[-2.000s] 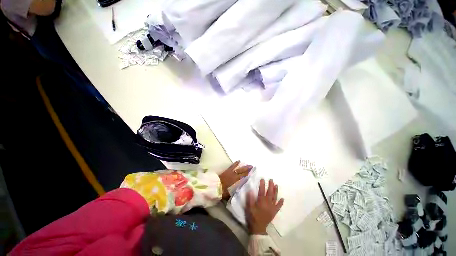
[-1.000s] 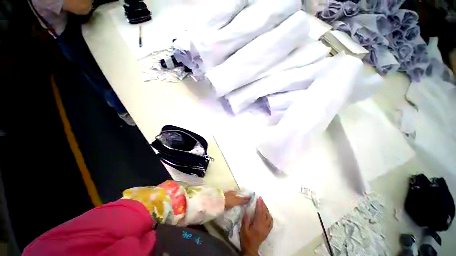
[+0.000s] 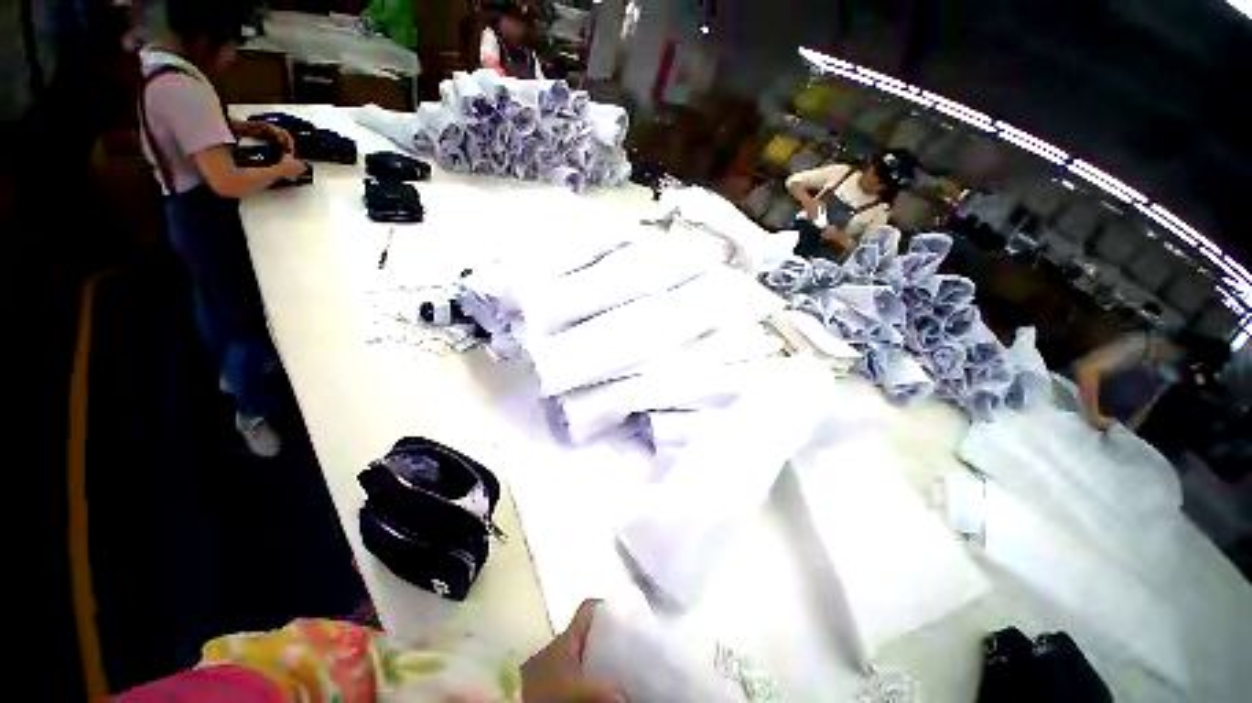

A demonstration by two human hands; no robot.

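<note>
My left hand (image 3: 566,669) shows at the bottom edge, blurred and partly cut off, at the end of a flowered sleeve. Its thumb points up beside bright white sheets (image 3: 879,549); whether it holds anything cannot be seen. My right hand is out of the picture. An open black zippered pouch (image 3: 429,519) stands on the table ahead of my left sleeve, with a dark hollow and a small pale logo. Long white paper rolls (image 3: 645,330) lie across the table beyond the hand.
More rolls (image 3: 893,316) are heaped at right and at the far end (image 3: 522,131). Black pouches (image 3: 394,199) lie far left; another dark item (image 3: 1039,669) is at bottom right. A person (image 3: 199,179) stands at the left table edge. Small labels (image 3: 412,319) lie past the pouch.
The view has tilted up, showing the far table, people and lights. My right hand has left the picture, and my left hand is now at the bottom edge.
</note>
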